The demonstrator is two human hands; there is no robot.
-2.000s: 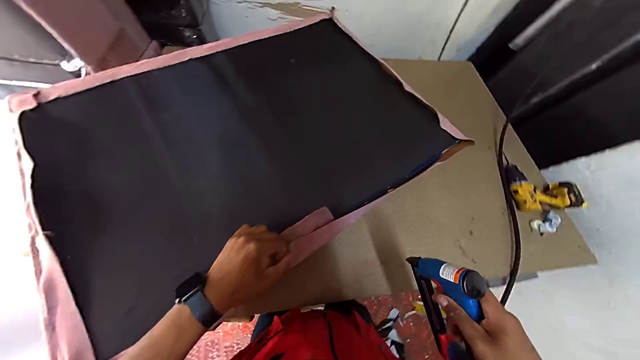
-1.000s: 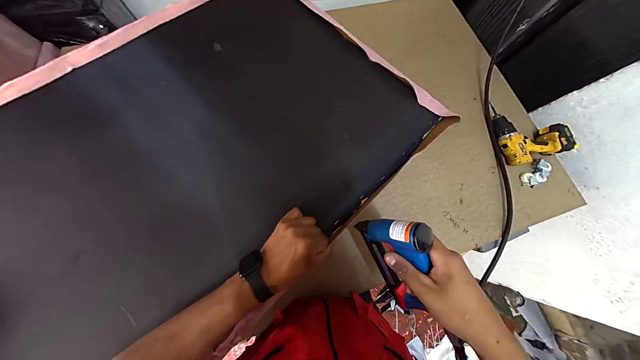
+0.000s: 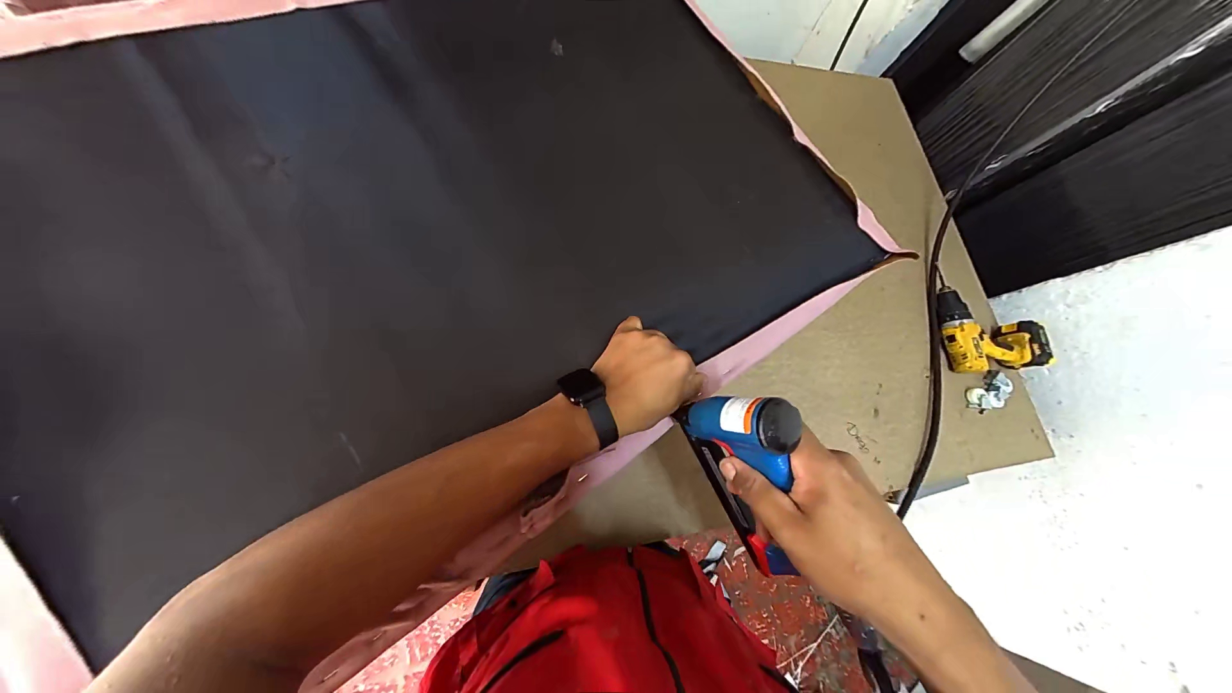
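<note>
A large panel covered in black fabric (image 3: 385, 221) lies on the brown board-topped table, with pink fabric (image 3: 760, 348) folded along its edges. My left hand (image 3: 645, 377), a black watch at its wrist, presses closed fingers onto the pink edge strip. Gripped in my right hand (image 3: 813, 496) is a blue pneumatic stapler (image 3: 741, 433). Its nose meets the pink strip right beside my left fingers. Whether my left fingers pinch the fabric is hidden by the hand itself.
A yellow cordless drill (image 3: 972, 345) lies at the table's right side, near a small crumpled item (image 3: 989, 392). The black air hose (image 3: 932, 385) crosses the brown tabletop (image 3: 828, 385). Black-wrapped objects (image 3: 1088, 154) stand behind at the right. Scraps litter the red floor (image 3: 770, 606).
My right hand has brought the stapler up to the panel's edge, beside my left hand. The pink strip near my left hand, not seen one second ago, now lies folded over the black fabric.
</note>
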